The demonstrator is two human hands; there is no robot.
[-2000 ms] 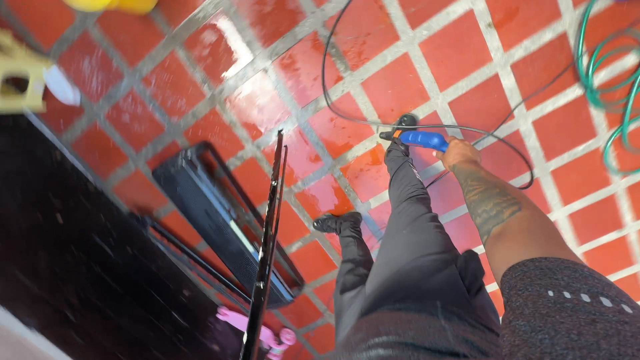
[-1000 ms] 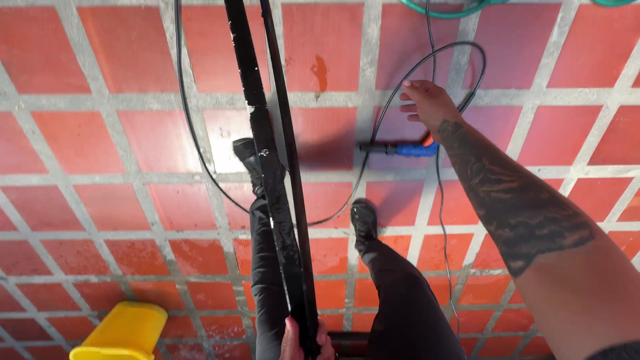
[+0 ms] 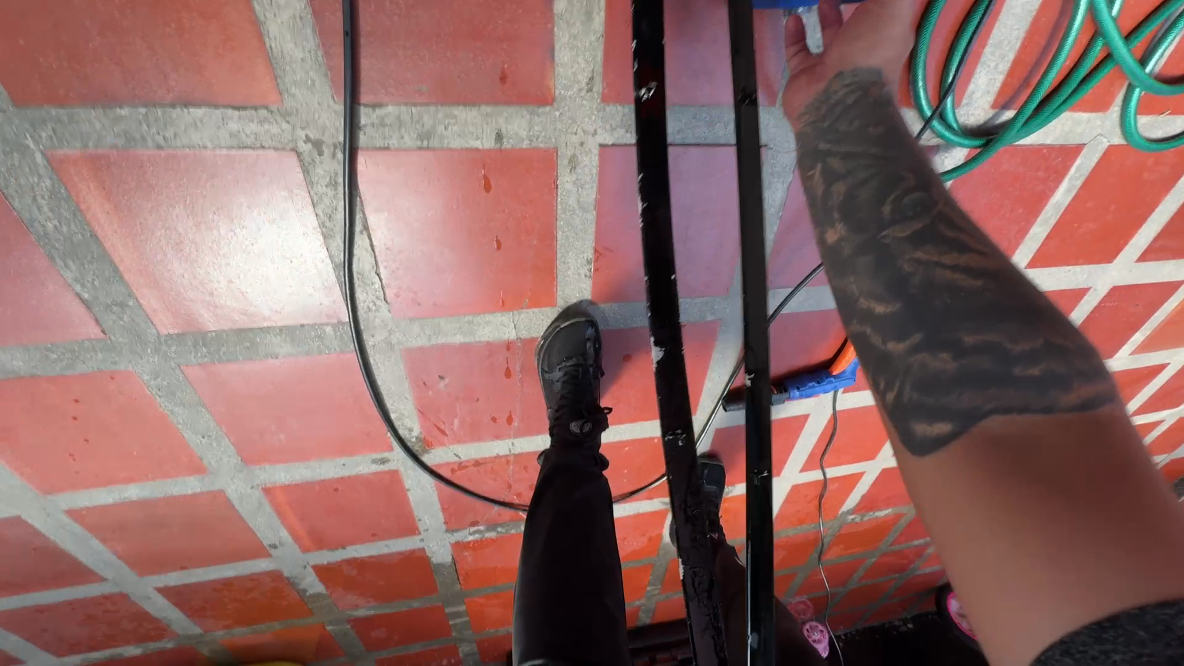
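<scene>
A black metal frame piece with two long bars [image 3: 655,231] runs up the middle of the view, wet or chipped in spots. My right hand [image 3: 837,42] is at the top edge beside the bars, fingers spread, close to a blue object [image 3: 786,3] that is mostly cut off. Whether the hand touches it cannot be told. Behind the bars, a blue and orange spray gun [image 3: 819,381] with a black nozzle lies on the tiles. My left hand is out of view.
A black hose [image 3: 356,342] curves over the red tiled floor [image 3: 453,222] around my feet. Green hose coils [image 3: 1036,120] lie at the upper right. A thin cable [image 3: 823,490] runs down past the spray gun. Pink wheels [image 3: 814,636] show at the bottom.
My right hand has let go of the blue spray gun, which now lies on the floor. The left hand, on the bars' lower end one second ago, has left view.
</scene>
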